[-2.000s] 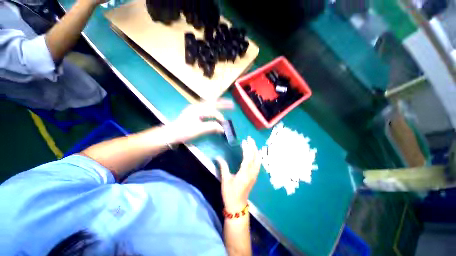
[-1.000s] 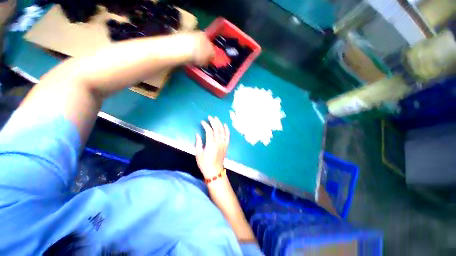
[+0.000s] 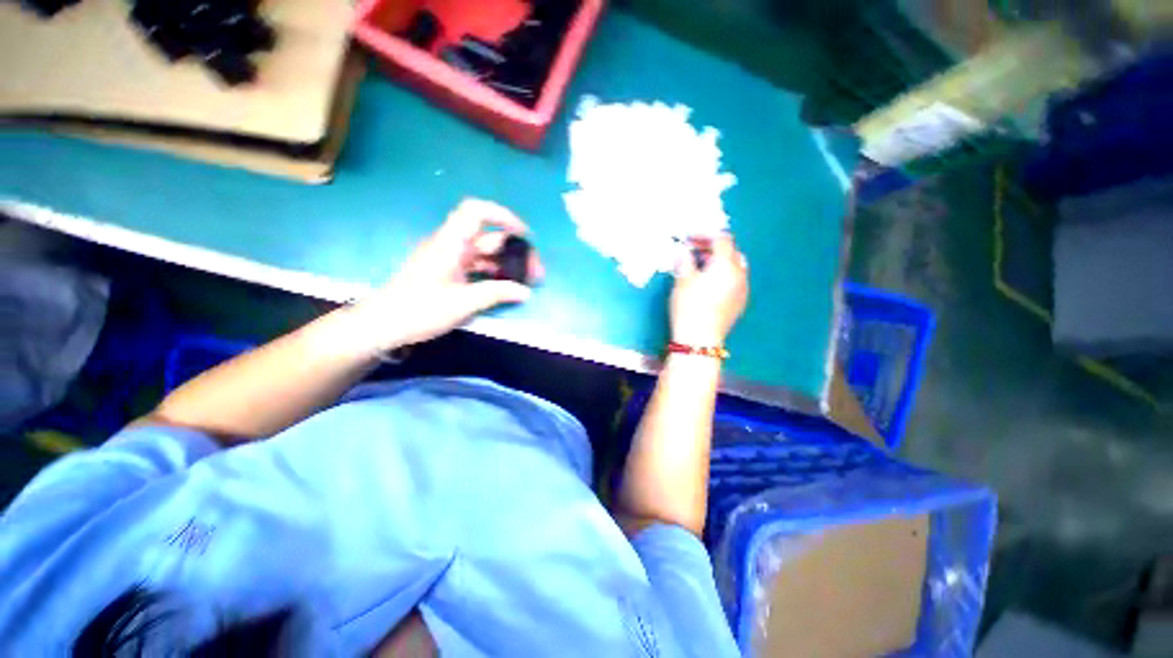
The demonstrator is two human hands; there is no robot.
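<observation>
My left hand [image 3: 457, 273] is over the bench near its front edge. Its thumb and fingers are curled around a short black part [image 3: 512, 260], mostly hidden by the fingers. My right hand [image 3: 709, 293], with a red beaded bracelet, is at the lower right edge of a loose heap of small white pieces [image 3: 650, 180]. Its fingers are bent together with a dark spot between the fingertips. What they hold is too blurred to tell. A red bin [image 3: 450, 85] with black parts inside stands behind and left of the heap, cut off by the top edge.
Cardboard sheets [image 3: 154, 84] with clustered black parts [image 3: 206, 32] lie at the back left of the green bench [image 3: 785, 276]. A blue crate [image 3: 958, 514] with clear film and a cardboard pad [image 3: 843, 591] stands at bottom right. Another blue crate [image 3: 888, 354] is beyond the bench end.
My left hand has come back from the red bin to the bench front with a black part. My right hand has moved right to the white heap. The view has shifted.
</observation>
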